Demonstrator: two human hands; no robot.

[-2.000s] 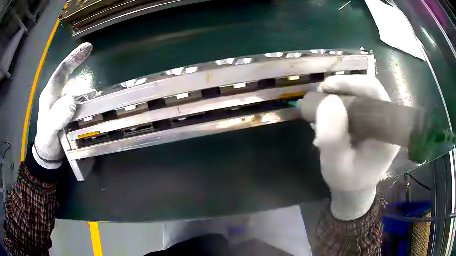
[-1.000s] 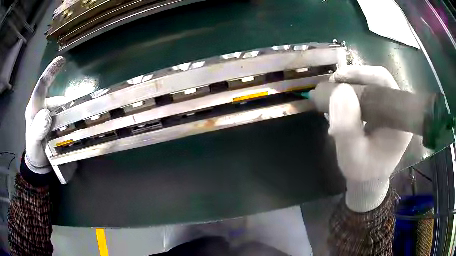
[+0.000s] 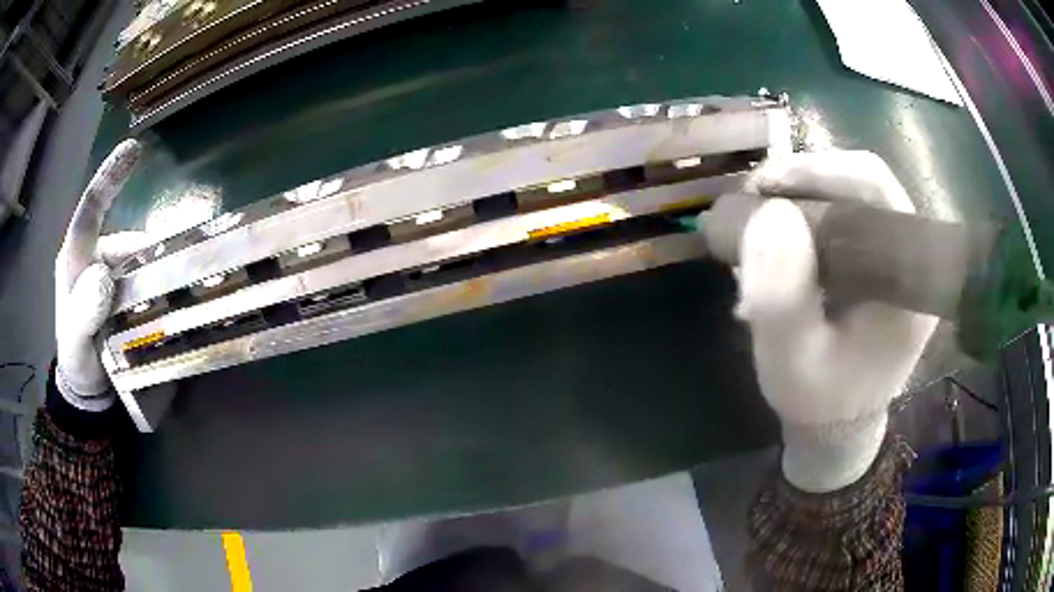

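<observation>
A long silver metal housing (image 3: 428,249) lies across the dark green bench mat, its rails and dark slots facing me. An orange strip (image 3: 569,226) shows in the lower slot, with another near the left end. My left hand (image 3: 93,278), in a white glove, grips the housing's left end, index finger stretched up. My right hand (image 3: 826,301), gloved, is closed around a fat grey dispensing syringe (image 3: 884,249). Its green tip (image 3: 691,221) is at the lower slot near the right end; whether it touches cannot be told. The syringe's green rear cap is blurred at the right.
Stacked bronze and silver housings (image 3: 231,58) lie at the far left of the bench mat (image 3: 462,405). A white paper sheet (image 3: 884,46) lies at the far right. A blue object (image 3: 954,509) stands below the bench at the lower right.
The housing has shifted left with my left hand since the first frame. The syringe tip has moved along the lower slot towards the right end, and a middle orange strip now shows more fully.
</observation>
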